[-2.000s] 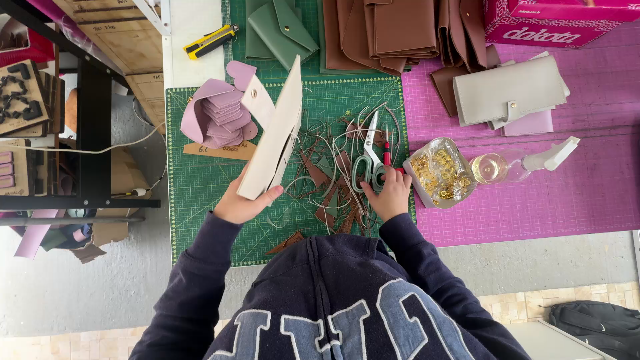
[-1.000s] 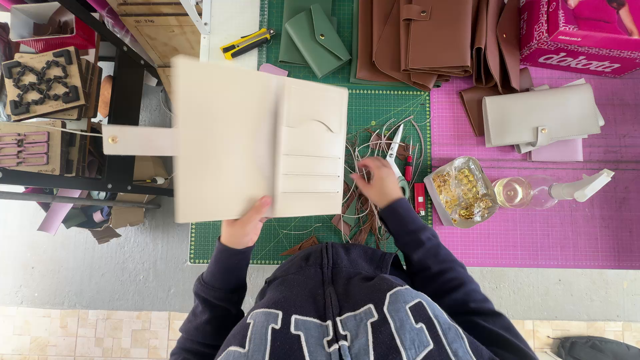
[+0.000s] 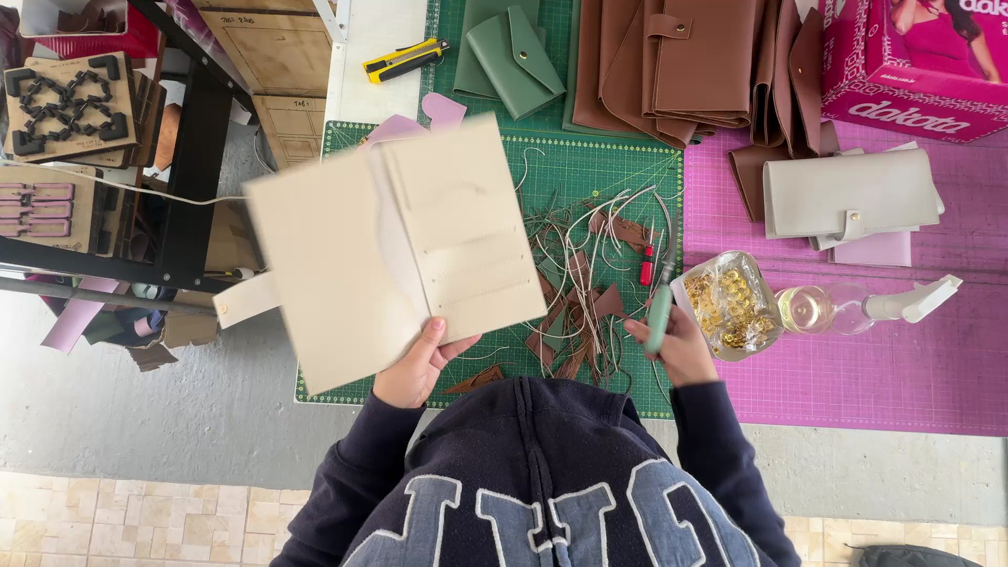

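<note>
My left hand (image 3: 421, 364) grips the lower edge of a cream leather wallet (image 3: 339, 268), which is spread open with card slots on its right panel and a snap strap sticking out at left. In my right hand (image 3: 681, 346) is a pair of scissors with pale green handles (image 3: 660, 315), seen nearly edge-on, blades pointing away from me. Between the hands, thread ends and brown and green leather scraps (image 3: 579, 315) lie on the green cutting mat (image 3: 472, 386). A small red-handled tool (image 3: 647, 264) lies beside the scissors.
Right of my right hand stand a tray of gold-coloured hardware (image 3: 728, 303) and a spray bottle (image 3: 850, 305). Behind are grey wallets (image 3: 846, 193), brown leather pieces (image 3: 701, 71), a green wallet (image 3: 516, 63), a yellow utility knife (image 3: 405, 61) and a pink box (image 3: 906, 94). Shelving (image 3: 177, 173) borders the left.
My right hand has lifted the scissors, which lay among the scraps one second ago. The wallet, seen edge-on two seconds ago, was opened out and now tilts in my left hand.
</note>
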